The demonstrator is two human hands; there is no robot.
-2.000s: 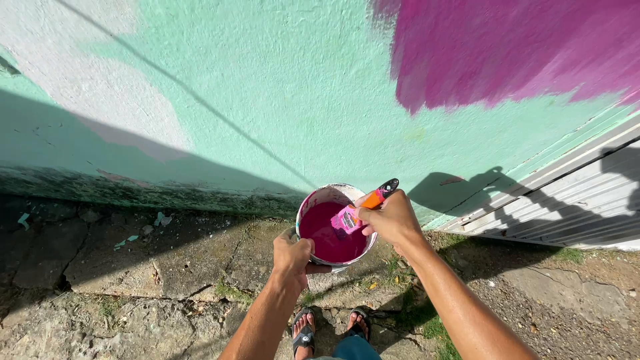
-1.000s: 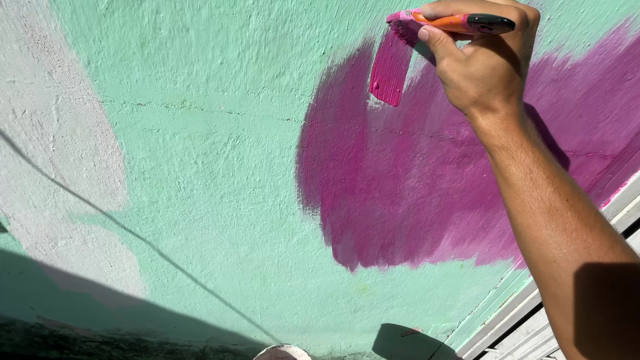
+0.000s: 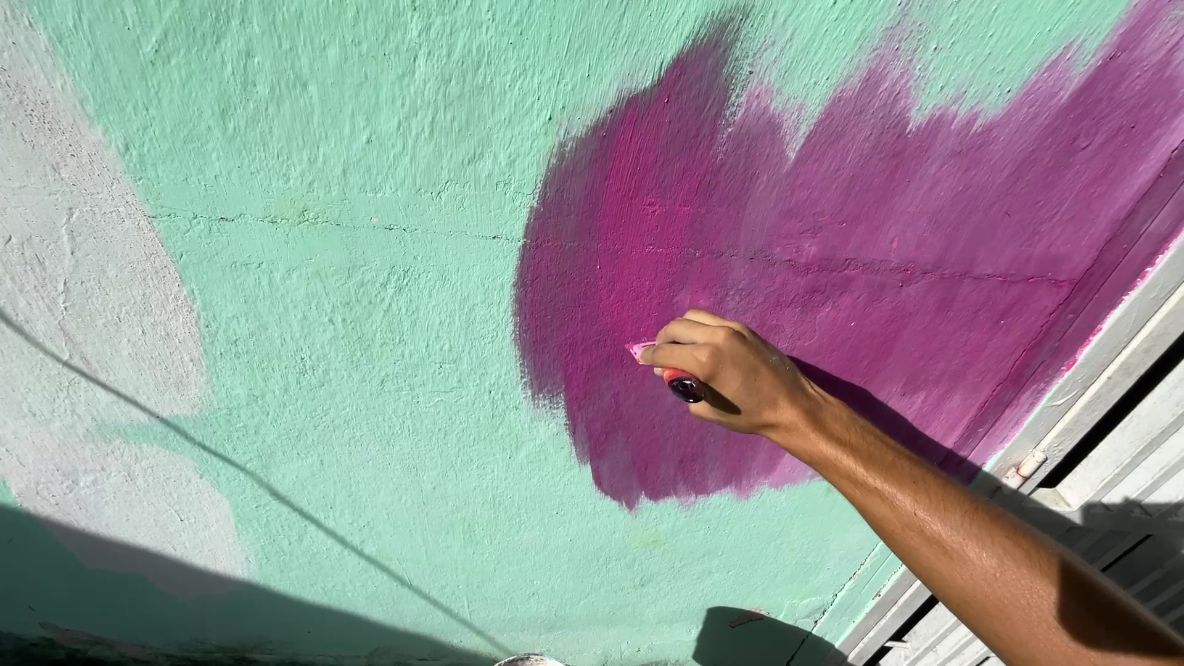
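Note:
My right hand (image 3: 731, 370) is closed around a paintbrush (image 3: 684, 384) with an orange and black handle, its pink-smeared end pointing left at the wall. The bristles are mostly hidden by my fingers. Beneath and around the hand spreads a patch of magenta-purple paint (image 3: 647, 231) on the mint-green wall (image 3: 370, 324), with a brighter pink streak above the brush. Only the rim of the paint bucket (image 3: 529, 660) shows at the bottom edge. My left hand is out of the picture.
A white slatted metal door or shutter (image 3: 1101, 472) and its frame stand at the lower right. Whitish painted shapes (image 3: 83, 259) cover the wall's left side. A thin crack crosses the wall, and shadows fall along its lower part.
From the bucket, my right hand went up to the wall with the brush, and then down across the purple patch. The thick pink stroke of a second ago is spread out. My left hand left the view.

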